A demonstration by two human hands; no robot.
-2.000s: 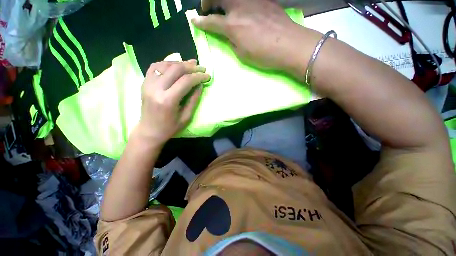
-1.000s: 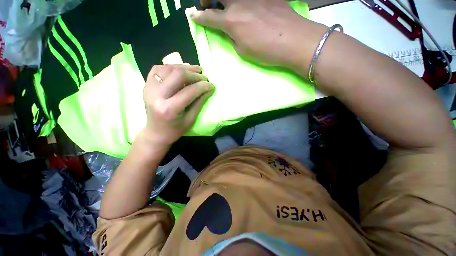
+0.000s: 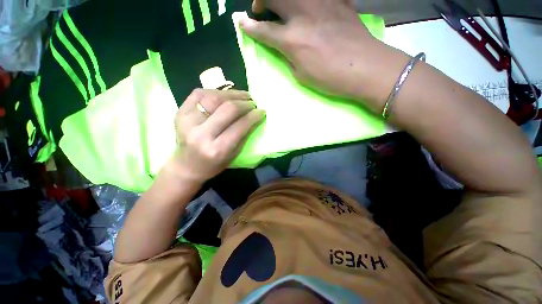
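Note:
The black and neon green garment panel (image 3: 315, 107) lies across the table, nearly white under the light. A black patch pocket (image 3: 205, 56) shows a pale hat logo beside the green folded edge (image 3: 242, 44). My left hand (image 3: 217, 127) has its fingertips bunched on the fabric at the pocket's near edge, covering part of the logo area. My right hand (image 3: 315, 44) lies on the green fabric at the top centre, its thumb at the top of the folded edge. Its other fingertips are cut off or hidden at the picture's top.
Red-dark snips (image 3: 484, 44) and a thin metal tool (image 3: 511, 53) lie on the white table (image 3: 428, 56) at right, near a printed ruler marking. A clear plastic bag (image 3: 21, 35) is upper left. Crumpled grey scraps (image 3: 71, 240) lie lower left.
My left hand has moved slightly right and nearer to me, and more of the hat logo shows. My right hand and the folded edge sit slightly further right in view.

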